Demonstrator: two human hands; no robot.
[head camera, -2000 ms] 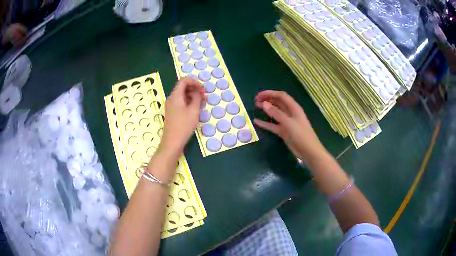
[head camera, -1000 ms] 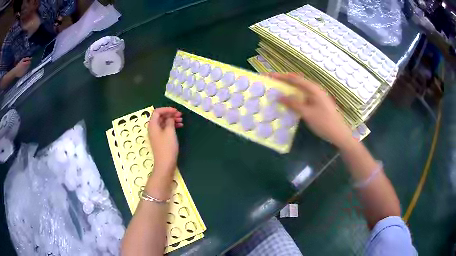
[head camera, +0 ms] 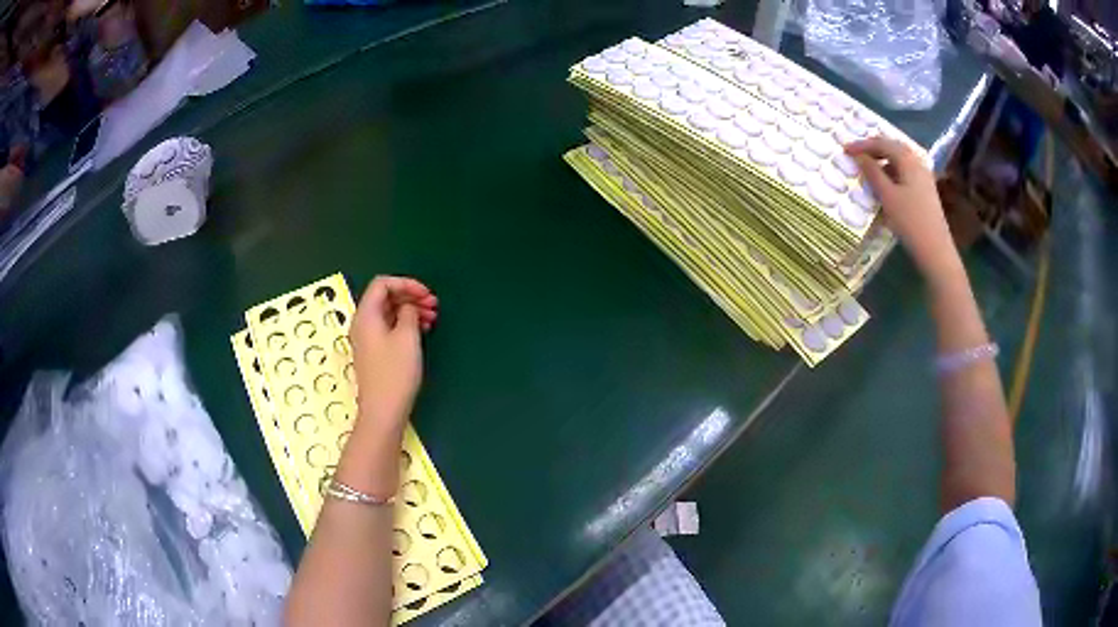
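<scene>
A tall fanned stack of finished sheets [head camera: 736,184] with yellow edges and rows of pale discs stands at the upper right. My right hand [head camera: 901,190] is at the right side of its top sheet, fingertips on or just above the discs; whether it grips the sheet cannot be told. My left hand [head camera: 395,337] is over the upper right edge of the empty die-cut sheets [head camera: 307,380], fingers loosely curled, with no disc visible in it. The empty sheets overlap, and my left forearm hides part of them.
A clear plastic bag of white discs [head camera: 184,453] lies at the left. A white round part [head camera: 168,202] is at the far left. A second clear bag [head camera: 877,49] lies beyond the stack. The bench's front edge curves past my lap. People are partly visible at the upper left.
My right hand has carried the filled sheet from the middle of the bench to the top of the stack. My left hand has moved off the filled sheet, to the left by the empty sheets.
</scene>
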